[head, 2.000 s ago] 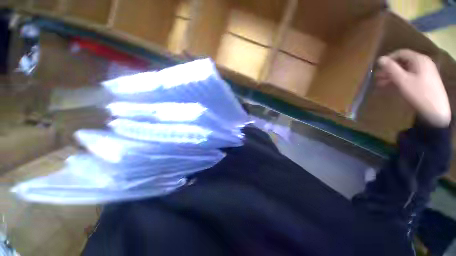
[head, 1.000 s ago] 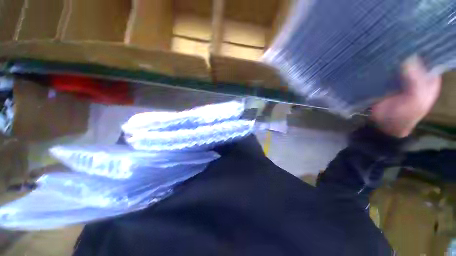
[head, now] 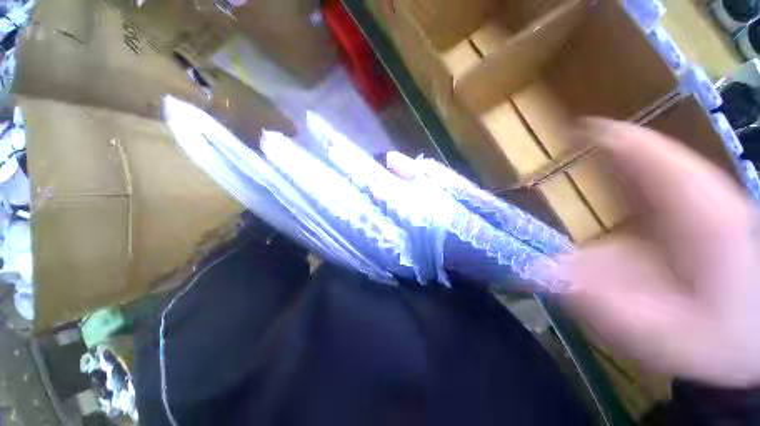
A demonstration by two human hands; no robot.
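A fanned stack of shiny plastic-bagged panels (head: 350, 200) lies against my front, edges up, slanting across the middle of the view. A fingertip of my left hand (head: 400, 165) shows among the panels on the far side of the stack. The rest of that hand is hidden, and the dark left sleeve is below the stack. My right hand (head: 667, 258) is large and blurred at the right, fingers apart, at the stack's right end. Blur hides whether it touches the panels. It is over open brown cartons (head: 612, 79).
The cartons stand along a green-edged bench (head: 417, 104). A large brown cardboard sheet or box (head: 79, 241) is at the left, with white-and-black parts (head: 108, 378) below it. A red item (head: 358, 54) is beside the bench. White bagged units (head: 708, 91) line the cartons' far side.
The view has turned. The panel that my right hand held a second ago is no longer seen in it. The held stack now slants across the middle of the view, and my right hand is at its end.
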